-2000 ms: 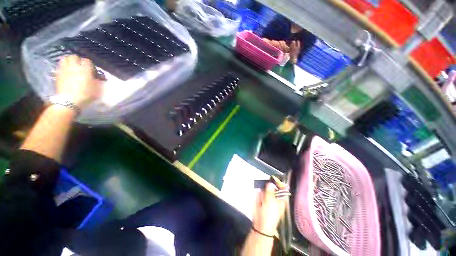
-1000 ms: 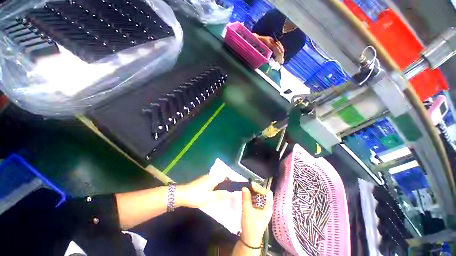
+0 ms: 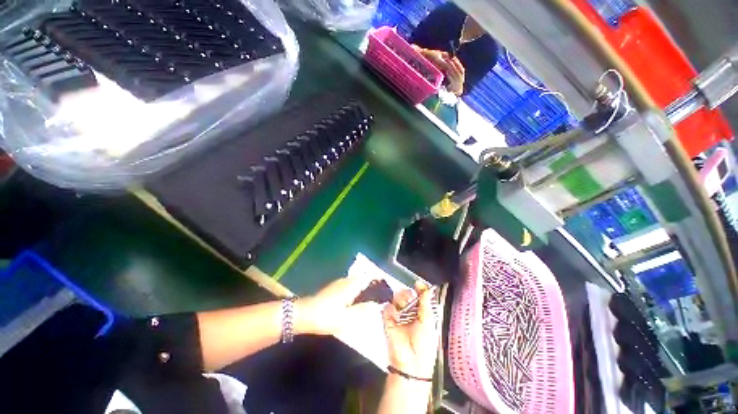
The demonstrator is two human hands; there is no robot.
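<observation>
My left hand holds a black part between its fingers over the white paper sheet. My right hand is close beside it, closed on several metal pins; whether a pin sits in the black part cannot be told. The pink basket, full of loose pins, stands just right of my right hand. A row of black parts with shiny ends lies on the black tray beyond my left hand.
Stacked black parts lie in a clear plastic bag at upper left. The press fixture and press stand beyond my hands. A person's hands are opposite, by a smaller pink basket. A blue crate is low left.
My left hand has moved from the bagged parts at upper left to beside my right hand, and now holds a black part. The camera view has shifted. My right hand keeps its pins.
</observation>
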